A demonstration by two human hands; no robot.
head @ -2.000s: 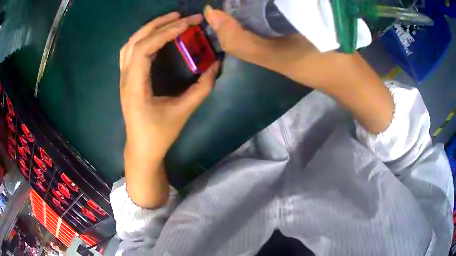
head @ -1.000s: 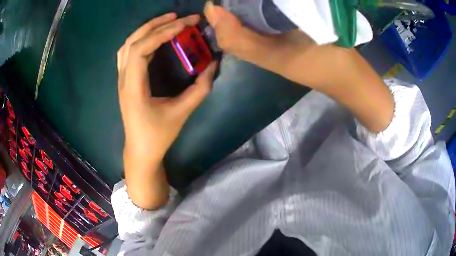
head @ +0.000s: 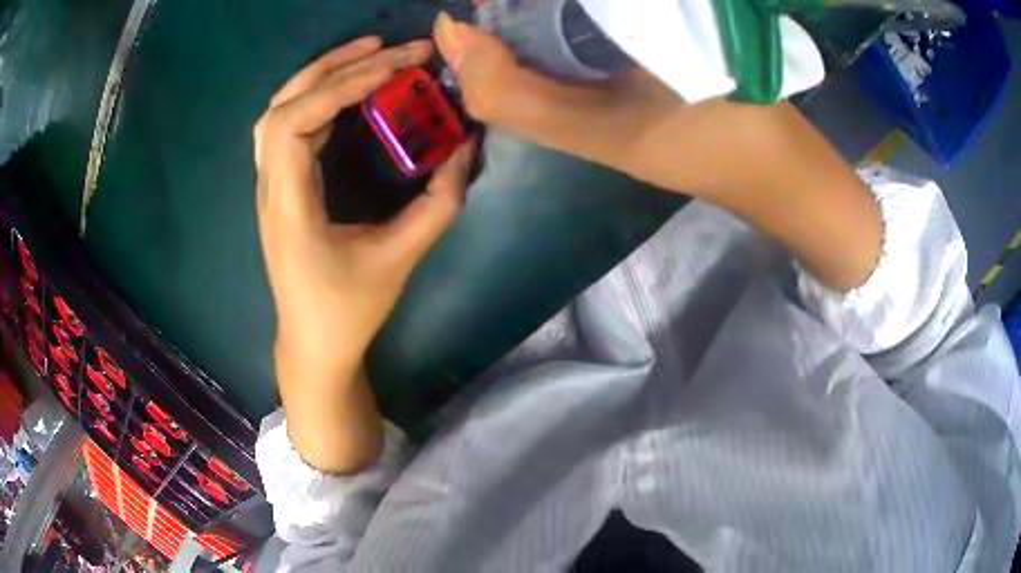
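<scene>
A small red housing with a shiny pink-purple edge is held between the thumb and fingers of my left hand, above the dark green mat. My right hand is closed around the grey translucent dispensing syringe, which is wrapped in white near its rear and has a green cap. My right fingertips are close beside the housing. The syringe's needle tip is hidden by my fingers, so I cannot tell if it touches the housing.
A black blister tray with several red housings is at the lower left, beside a red-orange crate. A clear hose runs from the green cap. A blue bin with scraps is at the upper right. A pale strip crosses the mat.
The red housing and both hands have shifted slightly to the left. The housing has tilted a little in my left hand. The syringe has moved left with my right hand.
</scene>
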